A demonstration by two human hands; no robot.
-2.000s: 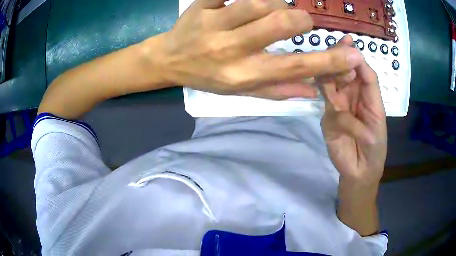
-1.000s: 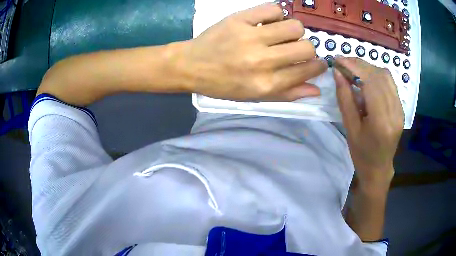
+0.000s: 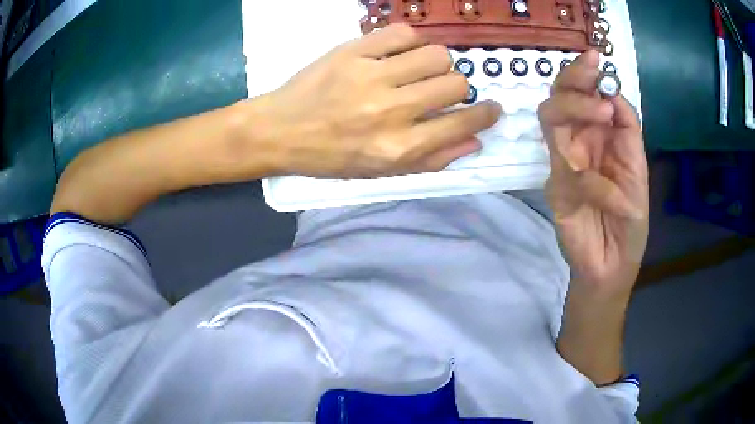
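A white tray (image 3: 331, 195) carries rows of round inserts (image 3: 517, 67) with dark rings and pale centres. A red-brown plate (image 3: 497, 33) with square-looking fittings lies across its upper part. My left hand (image 3: 389, 103) is palm down over the tray's left and middle part, fingers bent; its fingertips are near an insert, and whether it holds anything is hidden. My right hand (image 3: 600, 166) is turned palm up at the tray's right side and pinches a round insert (image 3: 608, 84) between its fingertips, pale face up.
The tray lies on a green bench surface (image 3: 149, 99). At the far right lie a red and white pen-like stick (image 3: 720, 70) and another pale stick (image 3: 748, 87). Blue stool parts (image 3: 704, 199) show below the bench on the right. My torso fills the lower middle.
My right hand has turned from palm down at the insert row to palm up, with a round insert now showing in its fingertips. The view has shifted, so the tray appears further left.
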